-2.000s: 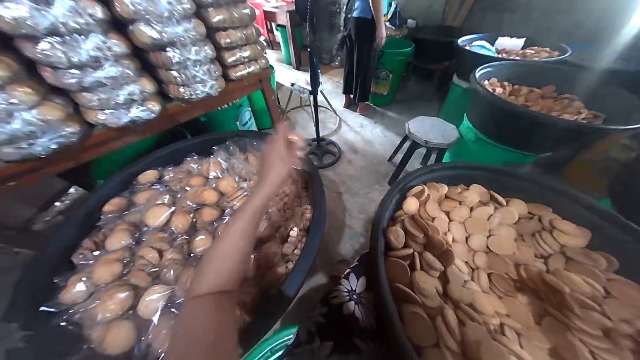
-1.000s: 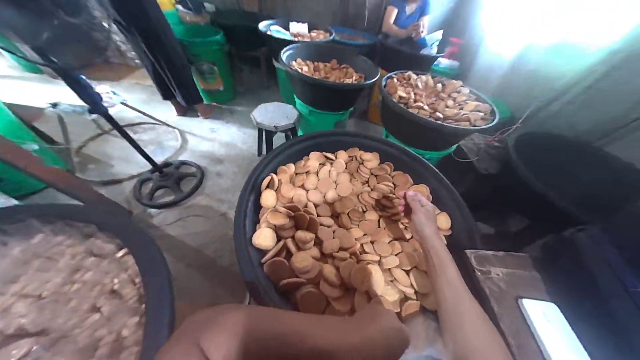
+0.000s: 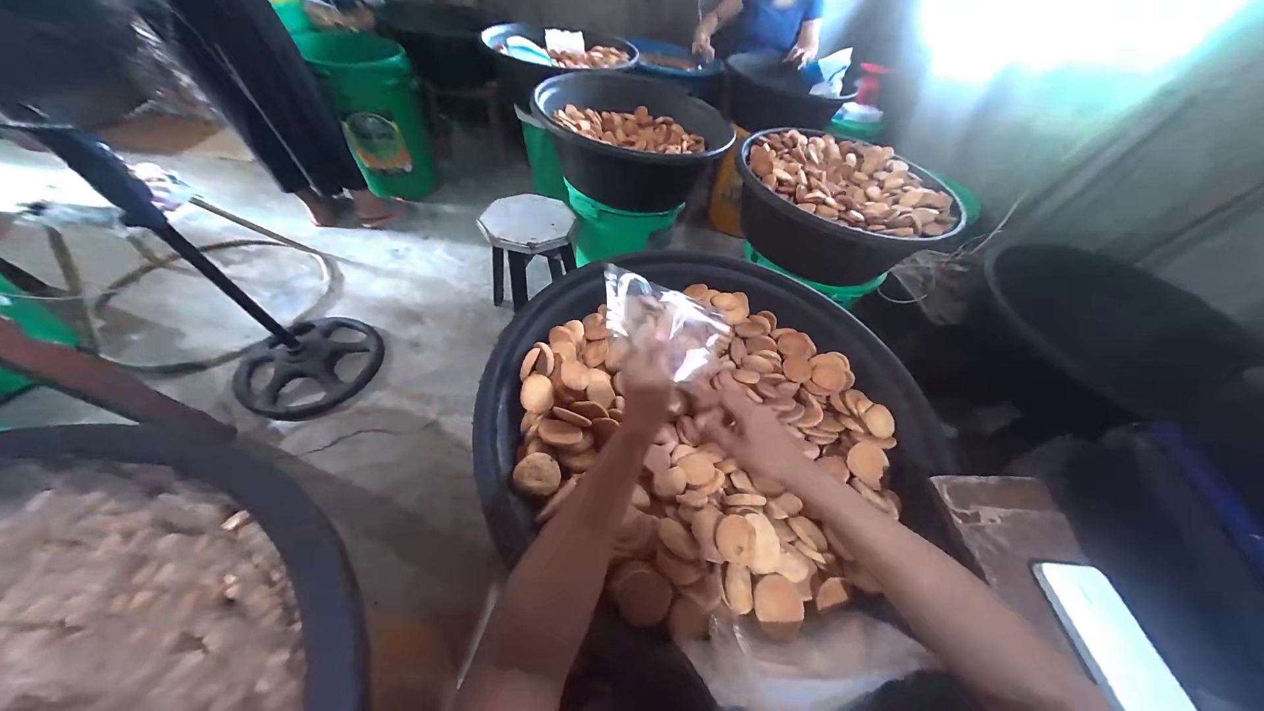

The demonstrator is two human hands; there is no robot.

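A large black tub (image 3: 499,434) full of round flat brown biscuits (image 3: 755,543) stands before me. Over the middle of the biscuits, my left hand (image 3: 649,370) holds a clear plastic bag (image 3: 691,326), which shines in the light. Close beside it on the right, my right hand (image 3: 736,415) is blurred, at the bag's lower edge and low over the biscuits; whether it grips anything is unclear. More clear plastic (image 3: 800,662) lies at the tub's near edge.
Another tub (image 3: 331,553) stands at the lower left, its contents blurred. Beyond are a stool (image 3: 528,222), a round-based stand (image 3: 308,367), a green bucket (image 3: 380,109) and biscuit-filled basins (image 3: 849,193). A pale flat object (image 3: 1116,632) lies at the right. Two people are farther back.
The view has swung right from the tub of bagged biscuits to the loose ones. A clear bag now shows in my left hand; my right hand has moved left from the tub's right side.
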